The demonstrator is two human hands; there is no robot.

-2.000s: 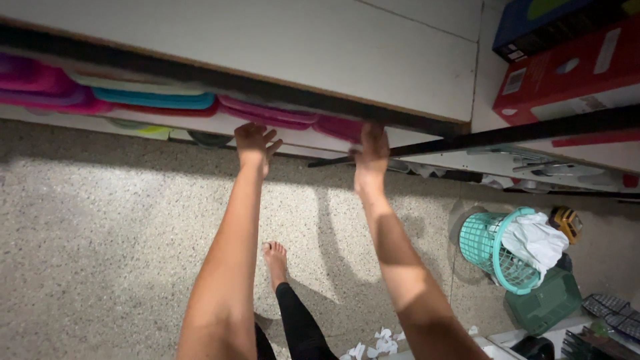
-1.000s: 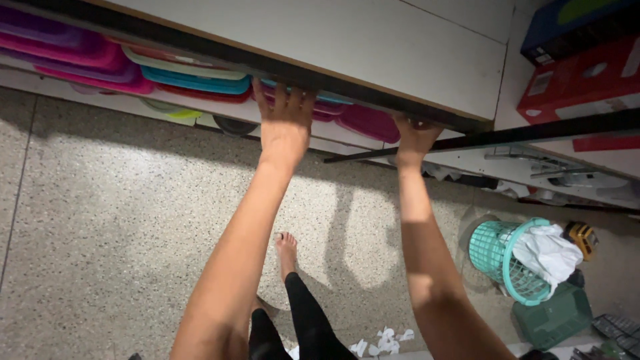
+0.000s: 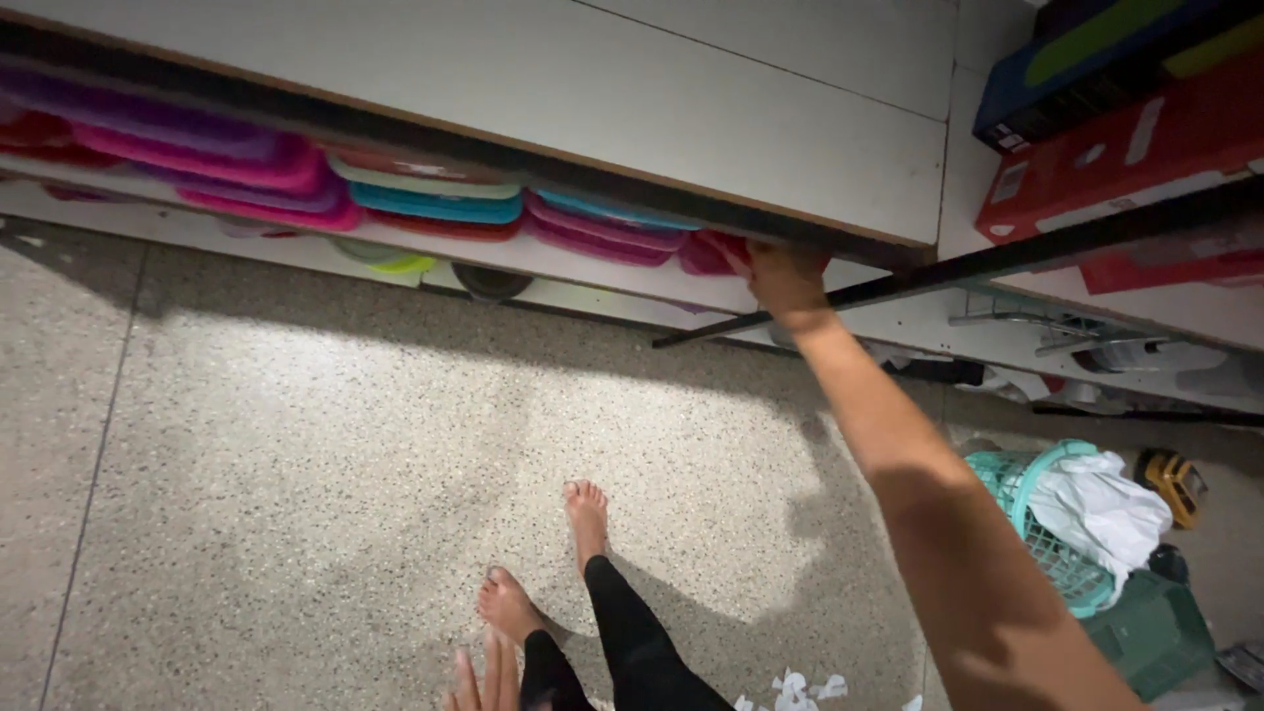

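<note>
Stacks of coloured plastic containers or lids line a shelf below a white board: purple and pink ones (image 3: pixel 286 163) at the left, blue and red ones (image 3: pixel 434 202) beside them, then magenta ones (image 3: pixel 602 237). My right hand (image 3: pixel 785 276) reaches under the board's dark edge at a red and magenta plastic piece (image 3: pixel 713 253); its fingertips are partly hidden, so its hold cannot be told. My left hand (image 3: pixel 484 681) is low at the bottom edge, near my bare feet, with its fingers extended and only partly in view; nothing shows in it.
A dark metal bar (image 3: pixel 889 286) runs beside my right hand. Red boxes (image 3: pixel 1106 158) stand at the upper right. On the speckled floor (image 3: pixel 326 444) are a turquoise basket (image 3: pixel 1062 533) with a white bag, a green bin (image 3: pixel 1150 632), a yellow tool (image 3: pixel 1172 486) and white scraps (image 3: pixel 795 691).
My left hand has left the shelf edge by the blue and magenta stacks and dropped to the bottom of the view. My right hand stays at the shelf, now beside the red and magenta piece.
</note>
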